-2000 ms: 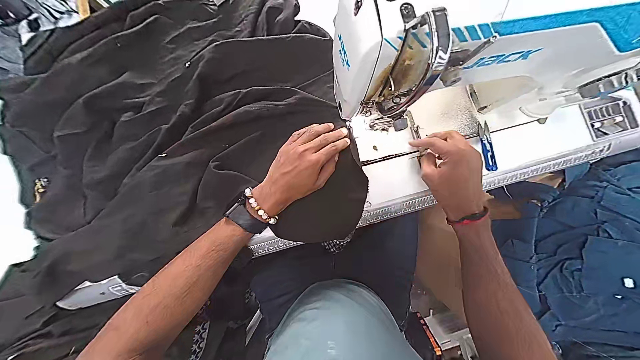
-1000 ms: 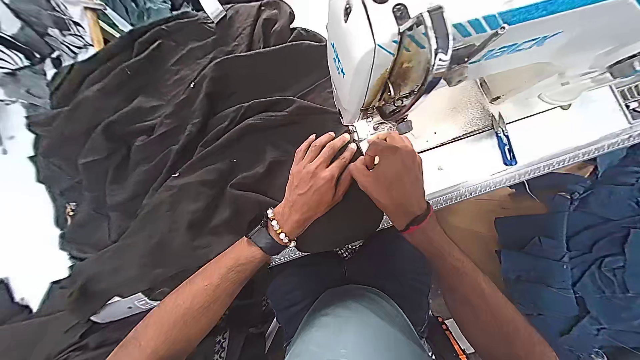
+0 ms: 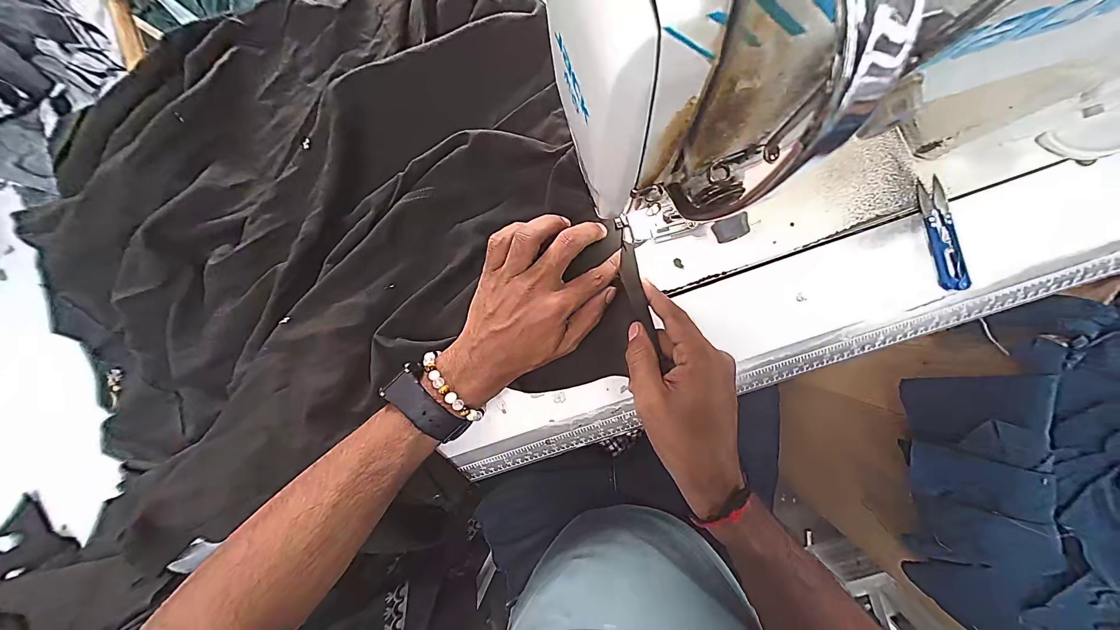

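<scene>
Black fabric (image 3: 420, 227) lies in folds over the left of the table and runs up to the presser foot (image 3: 647, 223) of a white Jack sewing machine (image 3: 612, 96). My left hand (image 3: 542, 306) rests flat on the fabric, fingers spread, its fingertips just left of the foot. Between the thumb and fingers of my right hand (image 3: 687, 394) is a narrow dark strip (image 3: 641, 293), which runs from the foot down to my grip near the table's front. The needle itself cannot be made out.
Blue thread snips (image 3: 945, 236) lie on the machine bed to the right, points away from me. A measuring scale (image 3: 927, 324) runs along the table's front edge. Dark blue fabric (image 3: 980, 464) is at the lower right, below table level. Patterned cloth (image 3: 52, 61) sits at the far left.
My right hand was beside the foot, then close against my left hand; now it is lower, with the dark strip drawn out from the foot. My left hand stays on the fabric.
</scene>
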